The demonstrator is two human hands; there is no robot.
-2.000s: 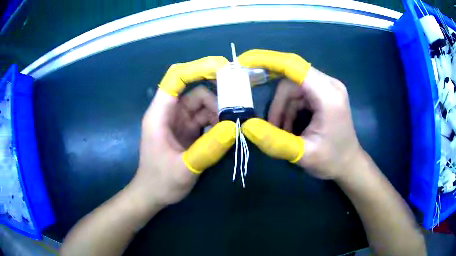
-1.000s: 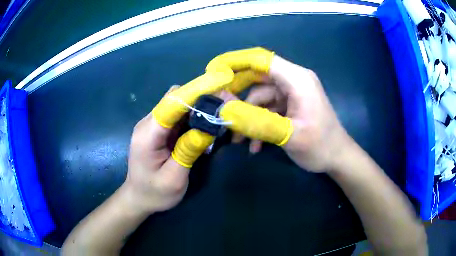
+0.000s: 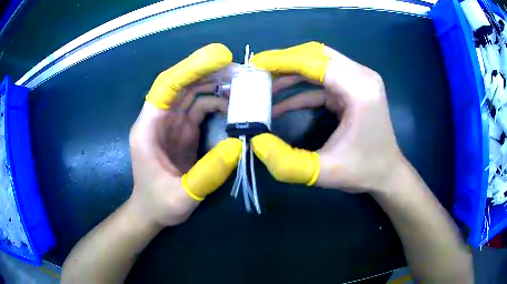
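Observation:
A white wired unit (image 3: 249, 99) is held upright between both hands above the dark bench. Its black end (image 3: 248, 129) faces me, with several thin white lead wires (image 3: 245, 177) hanging down from it. Short wires stick out at the far end. A small clear side tab (image 3: 223, 89) sticks out on the left of the white block. My left hand (image 3: 167, 133) has its yellow-cotted thumb at the black end and its index finger near the far left corner. My right hand (image 3: 333, 122) grips the unit with thumb at the black end and index finger at the far end.
A blue bin (image 3: 464, 122) at the right is heaped with white units with black ends and wires. A blue bin (image 3: 30, 183) at the left holds whitish translucent pieces. A white edge rail (image 3: 167, 23) curves across the far side, with a dark green surface (image 3: 72, 28) beyond it.
A second ago the black end was turned up and partly covered by the fingers. Now the unit is turned with its white face showing, and the hands are farther apart around it.

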